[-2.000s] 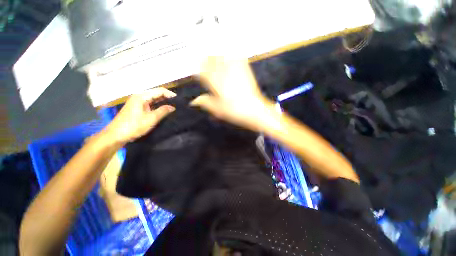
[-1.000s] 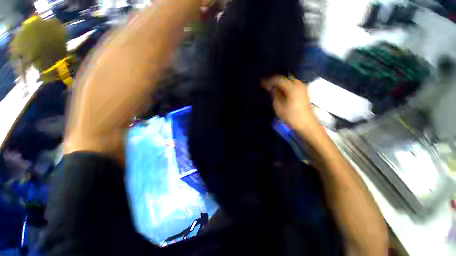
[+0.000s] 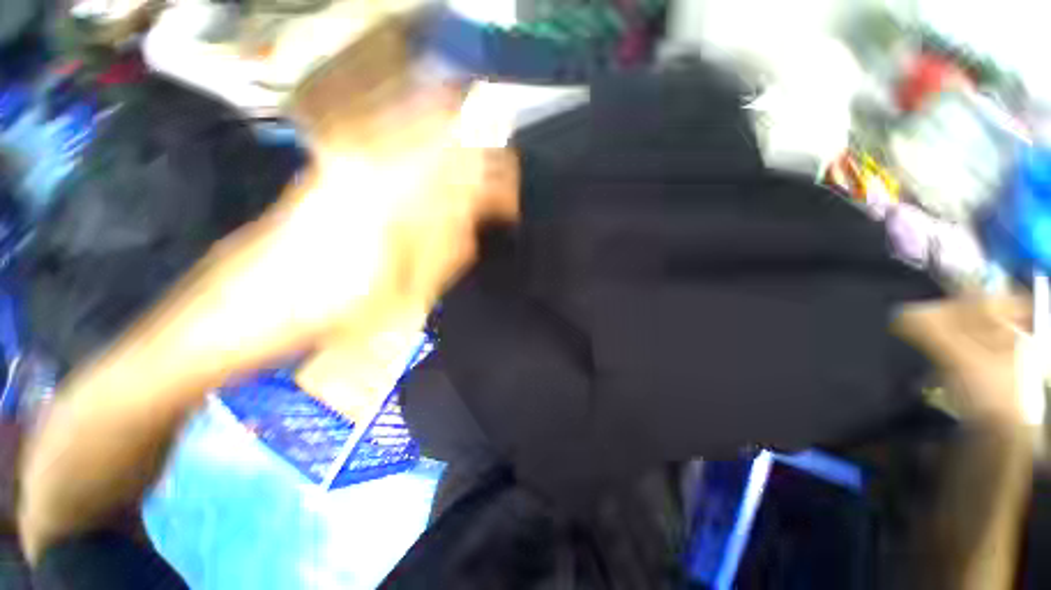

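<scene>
A black garment [image 3: 715,334] is held up and spread wide in front of me, blurred by motion. My left hand [image 3: 444,219] grips its upper left part, fingers bent at the cloth. My right hand [image 3: 968,340] holds its right end near the picture's right side. The lower part of the garment hangs down towards my lap. My fingertips are blurred and partly hidden by the cloth.
A blue crate [image 3: 277,426] with a brown bottom stands below on the left, beside a light blue surface [image 3: 242,519]. Another blue crate edge [image 3: 743,519] shows below the garment. Dark cloth [image 3: 138,219] lies at the left. Red and blue plastic-like items are at the upper right.
The view has swung from the white table edge to the side and back partly. The garment, low at first and then upright, is now spread sideways, with my hands farther apart.
</scene>
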